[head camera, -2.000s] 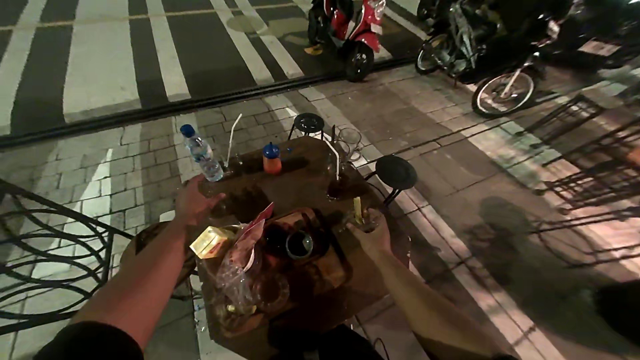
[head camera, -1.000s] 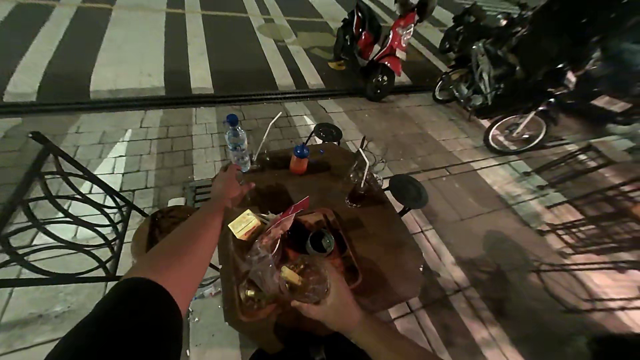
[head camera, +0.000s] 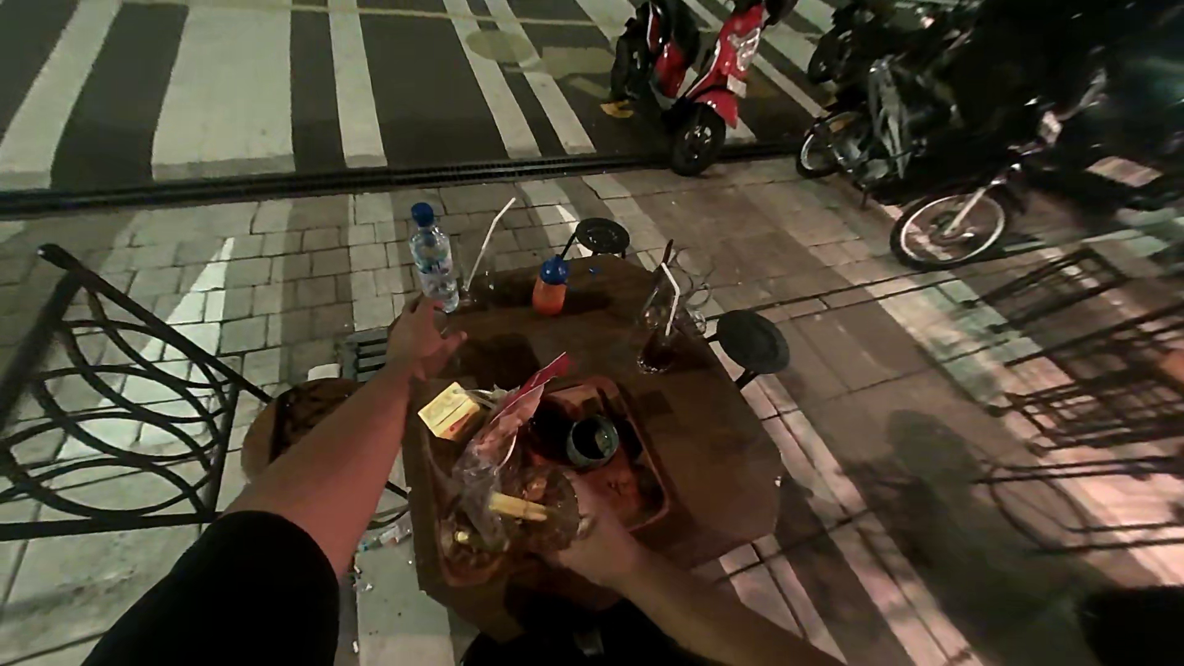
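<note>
My right hand (head camera: 597, 546) holds a clear glass or cup (head camera: 546, 495) with a yellow piece in it, over the near part of a brown tray (head camera: 647, 462). My left hand (head camera: 421, 342) is at the table's left edge, just below a clear water bottle with a blue cap (head camera: 433, 259); whether its fingers touch something is unclear. On the tray are a crumpled clear plastic bag (head camera: 490, 453), a dark round cup (head camera: 592, 441) and, at its left corner, a yellow box (head camera: 450, 412).
An orange sauce bottle (head camera: 550, 287) and a glass of dark drink with a straw (head camera: 659, 351) stand on the brown table (head camera: 721, 444). Round stools (head camera: 752, 340) and a metal-backed chair (head camera: 120, 407) surround it. Motorbikes (head camera: 953, 222) are parked beyond.
My right hand has moved from the table's right side to the tray's near part, holding the glass. My left hand stays near the water bottle. The view has shifted left.
</note>
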